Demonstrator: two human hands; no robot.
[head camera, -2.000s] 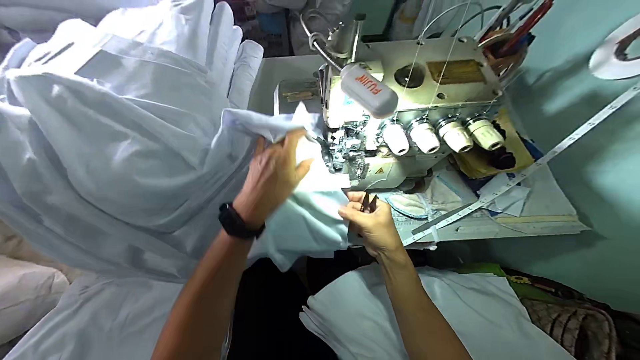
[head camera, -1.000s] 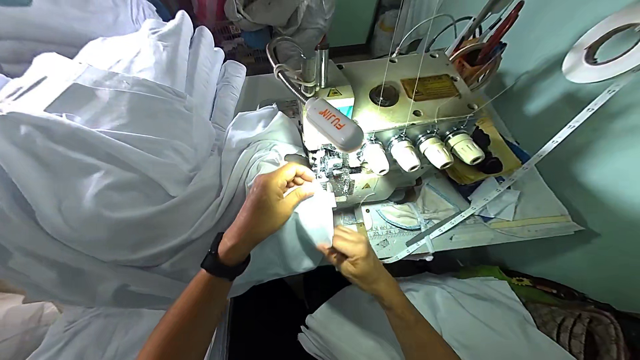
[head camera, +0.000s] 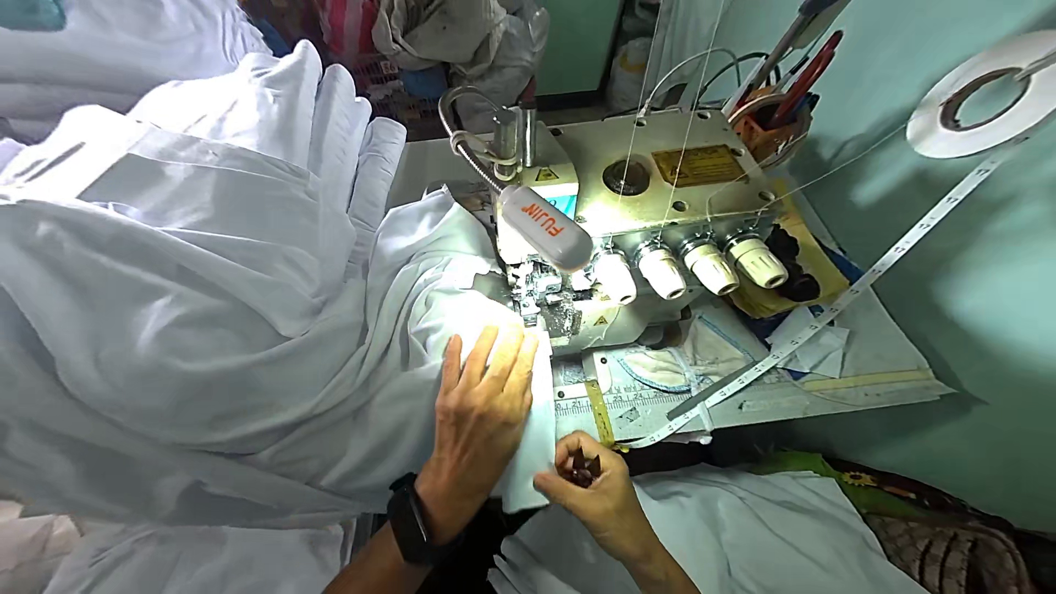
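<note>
White fabric (head camera: 462, 322) lies under the needle area of an overlock sewing machine (head camera: 652, 190) and spreads left over a large draped pile. My left hand (head camera: 487, 404), a dark watch on its wrist, rests flat on the fabric just in front of the presser foot (head camera: 530, 309), fingers slightly apart, gripping nothing. At the fabric's lower right edge, my right hand (head camera: 590, 487) has curled fingers around small dark thread snips (head camera: 584, 469). Its thumb is beside the fabric edge; whether it pinches the cloth is unclear. A lamp (head camera: 546, 228) lights the needle area.
A tape measure (head camera: 833, 309) slants across the table's right part, below a roll of white tape (head camera: 982, 95). Behind the machine stands a basket of tools (head camera: 771, 128). Folded white pieces (head camera: 330, 140) are stacked at left, and more white cloth (head camera: 726, 528) lies at the lower right.
My left hand has gone from bent fingers by the needle area to lying flat on the cloth. The fabric's front edge now extends nearer to me, with my right hand lower beside it.
</note>
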